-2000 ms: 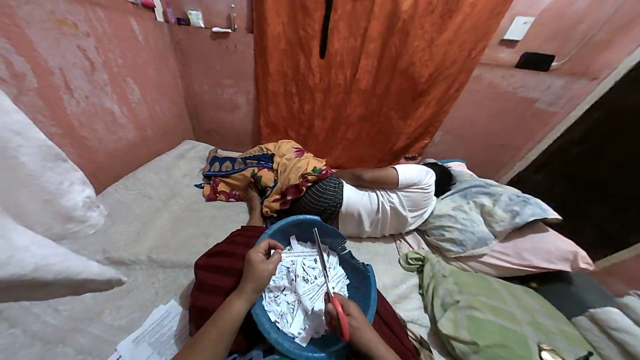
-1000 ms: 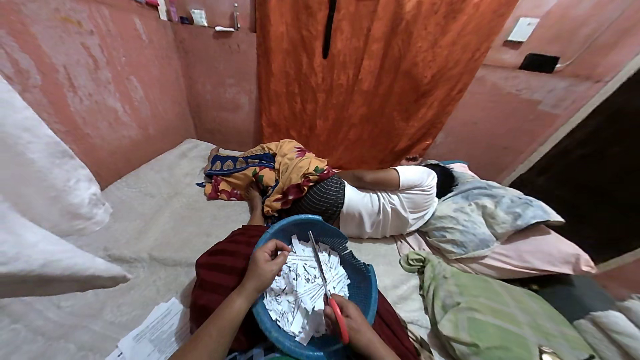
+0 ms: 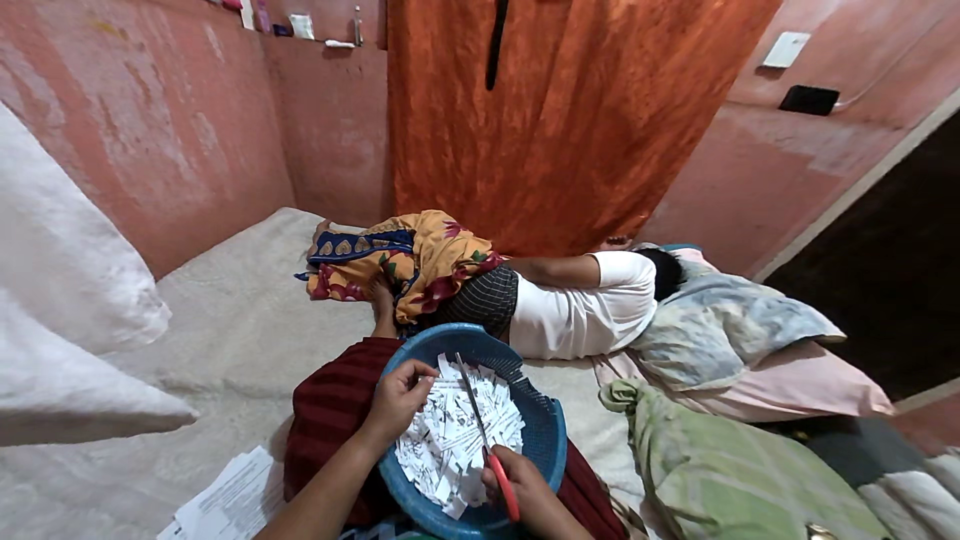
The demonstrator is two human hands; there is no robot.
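Strips and scraps of printed paper (image 3: 457, 427) fill much of a blue plastic basket (image 3: 551, 450) with a broken rim, which rests on my lap. My right hand (image 3: 521, 484) holds scissors (image 3: 504, 480) by their red handles, the blades pointing up and away over the scraps. Over the basket's left side, my left hand (image 3: 401, 397) has its thumb and fingertips pinched together at a small piece of white paper. A stack of printed sheets (image 3: 229, 495) lies on the bed to the left of my lap.
A person in a white shirt (image 3: 585, 315) lies on the bed just beyond the basket, legs partly under a patterned yellow cloth (image 3: 431, 259). Pillows (image 3: 735, 322) and a green cloth bundle (image 3: 735, 465) lie at the right. White fabric (image 3: 67, 300) hangs at the left.
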